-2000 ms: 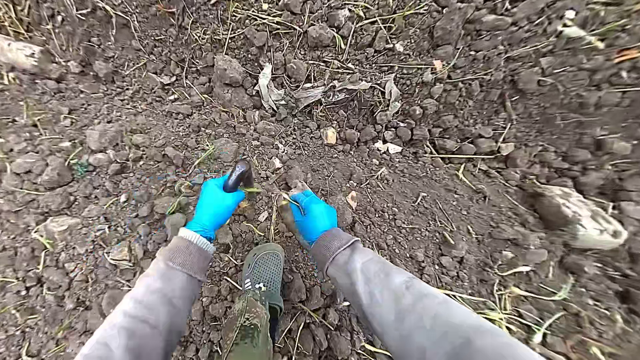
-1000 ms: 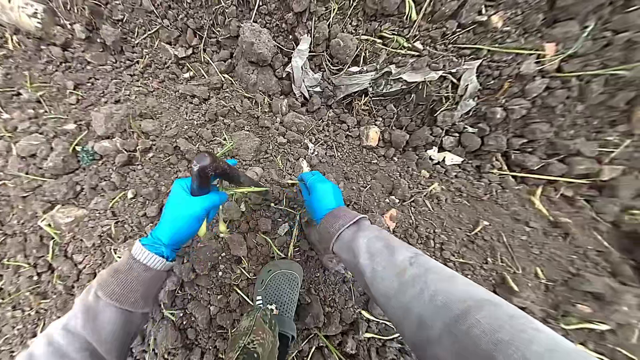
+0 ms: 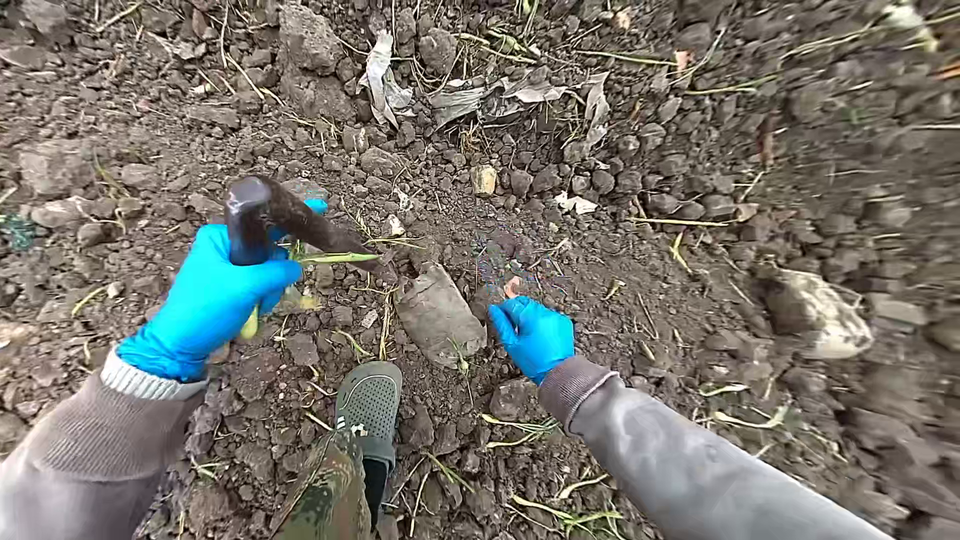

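My left hand [image 3: 206, 300], in a blue glove, is closed around the dark, smooth handle of a hand tool [image 3: 300, 221], whose narrowing end points right, down to the soil. Green stems [image 3: 337, 258] with pale ends, one at the hand's lower side, lie among or beside its fingers. My right hand [image 3: 534, 337], also blue-gloved, is low over the soil with curled fingers; whether it holds anything is hidden. Just beyond its fingertips lies a small reddish-brown piece [image 3: 513, 286]. Between the hands sits a flat grey-brown stone or clod [image 3: 440, 315].
Loose, cloddy soil surrounds my green perforated clog [image 3: 369, 405]. Torn greyish sheet material [image 3: 461, 103] lies ahead, near a yellowish stone [image 3: 484, 180]. A larger pale lump [image 3: 821, 315] is at the right. Green stems [image 3: 525, 431] are scattered by the right forearm.
My right hand has moved right, away from the tool's end, and the flat stone or clod it largely covered now shows. My left hand still grips the tool.
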